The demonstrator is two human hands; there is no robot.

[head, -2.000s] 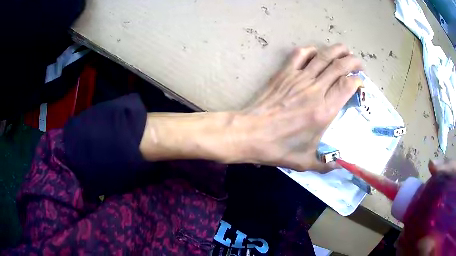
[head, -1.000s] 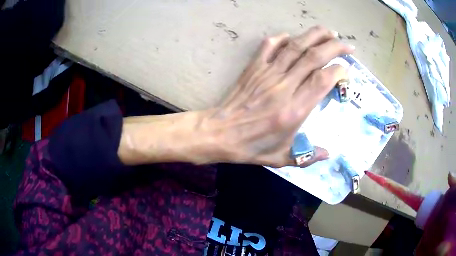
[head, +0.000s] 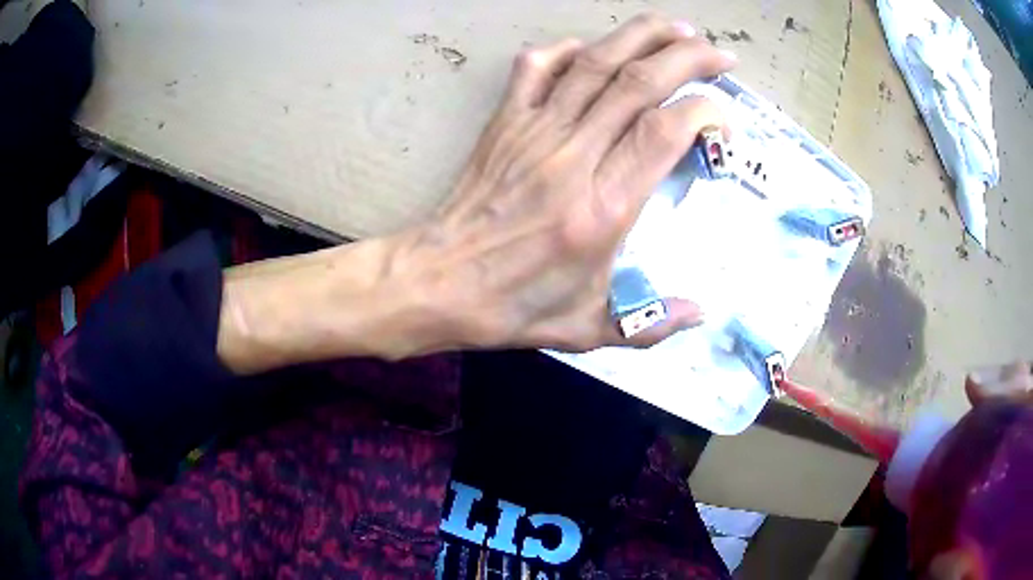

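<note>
A white plastic cover (head: 725,266) with blue-grey posts is tilted over the cardboard at the bench's front edge. My left hand (head: 544,204) grips its left side, with the thumb beside the lower left post (head: 640,316). My right hand (head: 997,385), mostly cut off at the right edge, holds a pink-red squeeze bottle (head: 980,482) with a pale collar. The bottle's red nozzle tip (head: 793,389) is at the end of the lower right post (head: 773,372). Red shows in the upper left post (head: 714,152) and the right post (head: 845,231).
Stained cardboard sheeting (head: 295,102) covers the bench, with a dark patch (head: 878,323) right of the cover. A crumpled white cloth (head: 946,96) lies at the upper right. A cardboard box (head: 782,465) is below the bench edge. A dark sleeve or garment shows at the upper left.
The cover and my left hand have shifted left and up in view. The nozzle has moved from the lower left post to the lower right post, after being just beside it.
</note>
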